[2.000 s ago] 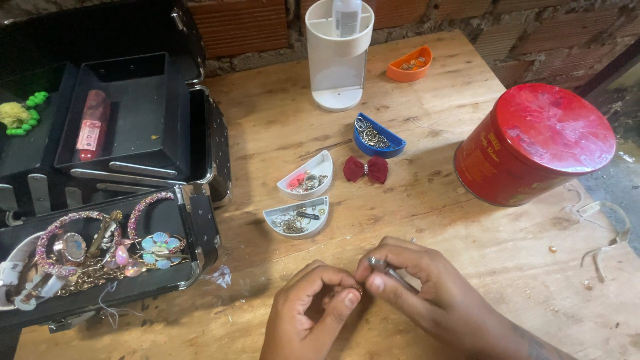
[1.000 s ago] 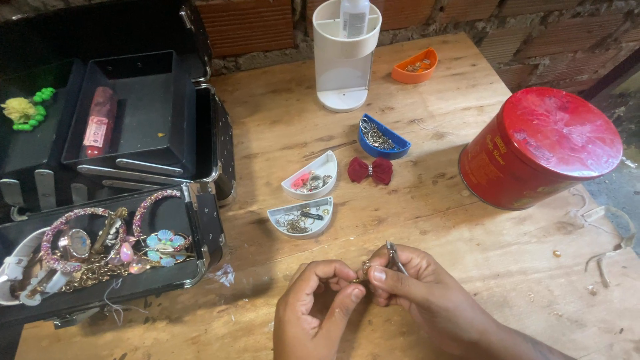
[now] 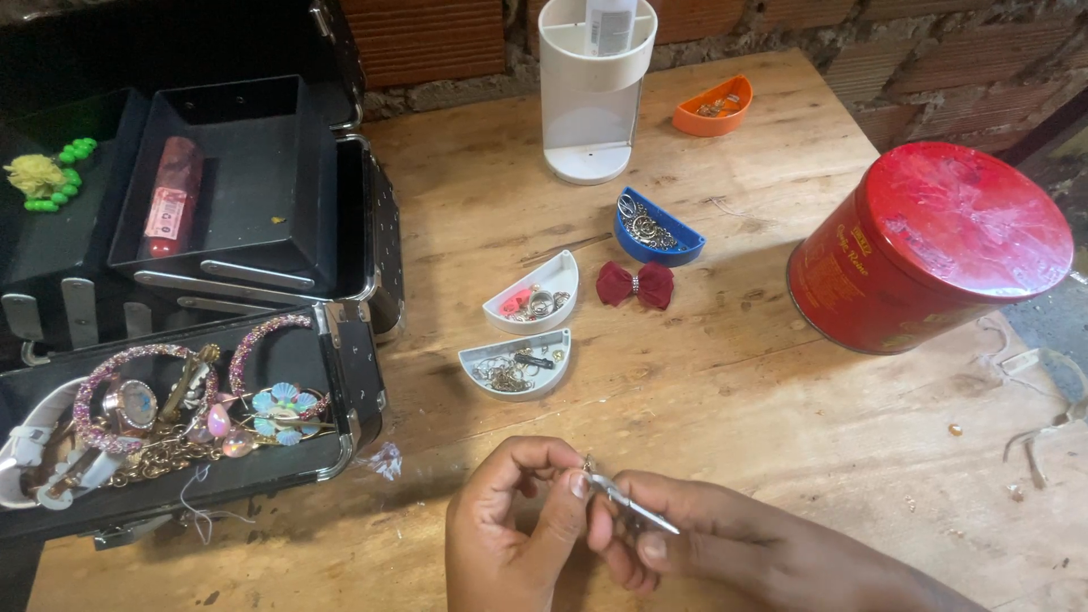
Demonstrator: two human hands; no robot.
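Observation:
Near the front edge of the wooden table [image 3: 731, 408], my left hand [image 3: 523, 523] pinches a tiny metal piece [image 3: 587, 465] between thumb and forefinger. My right hand [image 3: 680, 527] holds a slim silver metal tool [image 3: 633, 503], its kind unclear; its tip meets the piece at the left fingertips. Beyond the hands stand a grey half-round tray [image 3: 516, 389] with fine chains and a dark clip, a white one [image 3: 544, 276] with rings and a pink item, and a blue one [image 3: 659, 246] with silver chains. A dark red bow [image 3: 634, 286] with a rhinestone centre lies beside them.
At left, an open black case [image 3: 365, 382] holds bracelets, a watch [image 3: 133, 405] and a red tube [image 3: 175, 195]. Behind stand a white plastic holder [image 3: 586, 110] with a bottle and an orange tray [image 3: 712, 109]. At right are a red tin [image 3: 901, 255] and a pale strap [image 3: 1054, 382].
The silver tool in my right hand has turned and now points down to the right, with more of its length showing. My left hand keeps its pinch at nearly the same place.

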